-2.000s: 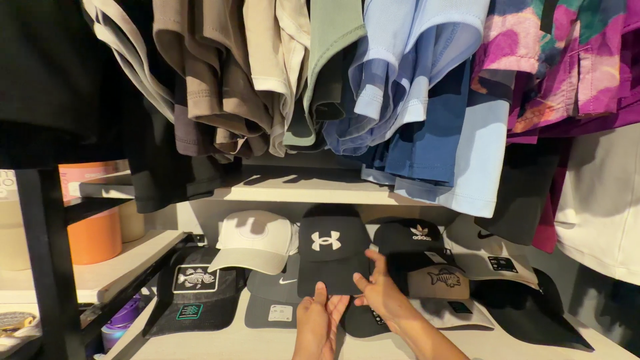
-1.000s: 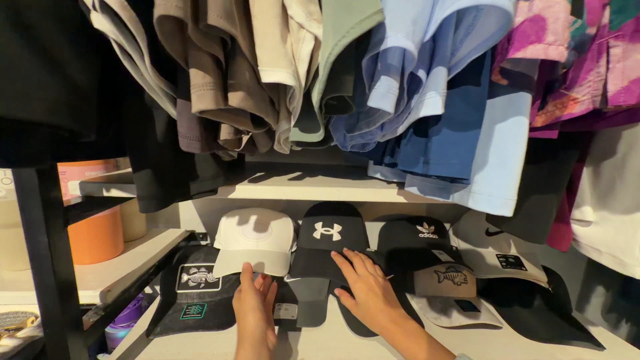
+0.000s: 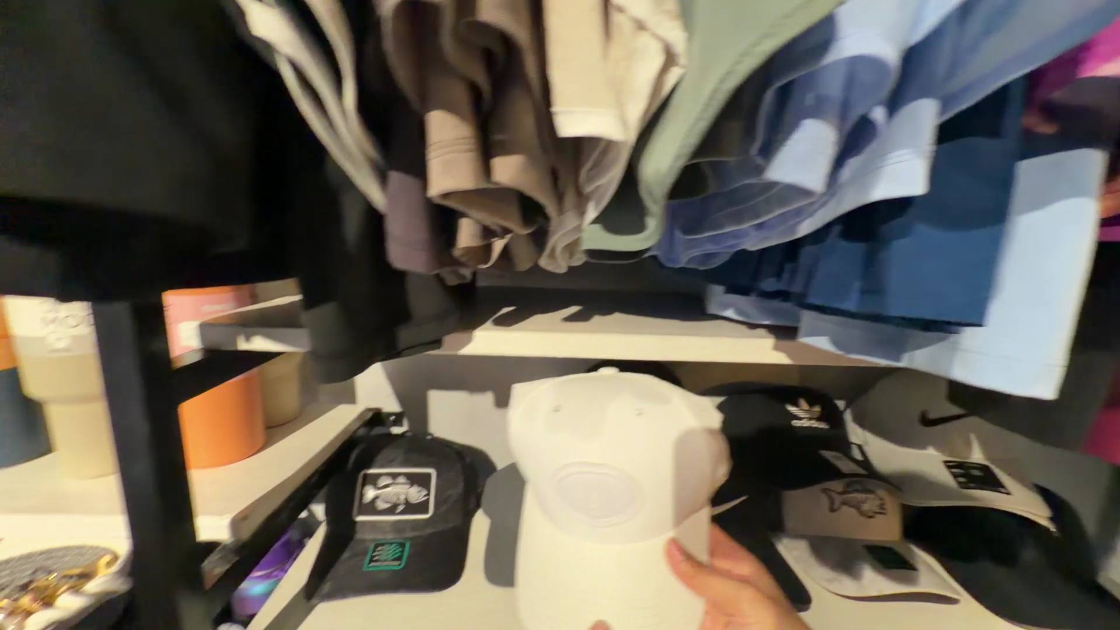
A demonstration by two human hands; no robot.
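Observation:
A white baseball cap (image 3: 612, 490) is raised in front of the shelf, its brim pointing down. My right hand (image 3: 731, 582) grips the brim's right edge, thumb in front. Of my left hand (image 3: 599, 626) only a fingertip shows at the bottom edge, against the brim; the rest is out of frame. A black cap with a fish patch (image 3: 394, 499) sits left of the white cap. To the right lie a black Adidas cap (image 3: 787, 429), a beige and black cap with a fish (image 3: 844, 507) and a light Nike cap (image 3: 954, 455). The white cap hides most of the caps behind it.
Shorts and other garments (image 3: 507, 131) hang low overhead. Behind them runs an upper shelf (image 3: 647, 341). A black metal post (image 3: 144, 464) stands at left, with an orange tumbler (image 3: 223, 420) and a cream tumbler (image 3: 74, 394) on the side shelf (image 3: 262, 464). Another black cap (image 3: 1006, 551) lies at far right.
The white cap, earlier on the shelf among the others, is now lifted and nearer the camera. My right hand has left the black Under Armour cap and holds the white one. The view has shifted closer.

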